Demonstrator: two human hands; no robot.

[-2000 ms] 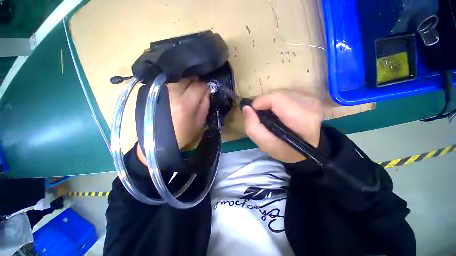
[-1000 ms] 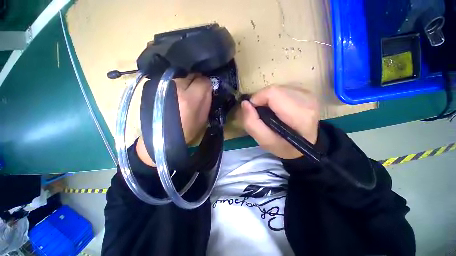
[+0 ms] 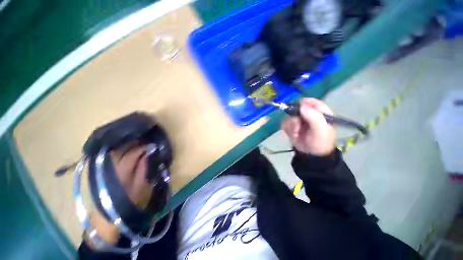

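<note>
My right hand is closed around the black soldering iron. Its metal tip is at the yellow sponge in the blue tray; blur hides whether they touch. My left hand is inside the headset, beneath the headband hoops, and holds it at the open ear cup. The closed ear cup lies at the top, and the boom microphone points left. The fingertips of my left hand are partly hidden by the ear cup.
The blue tray stands right of the tan work board. A black fan with a round pale label is at the tray's far side. A loose coil of thin solder wire lies on the board. The green bench edge runs diagonally.
The view has swung right. My right hand has moved the iron away from the open ear cup to the sponge. My left hand still holds the headset.
</note>
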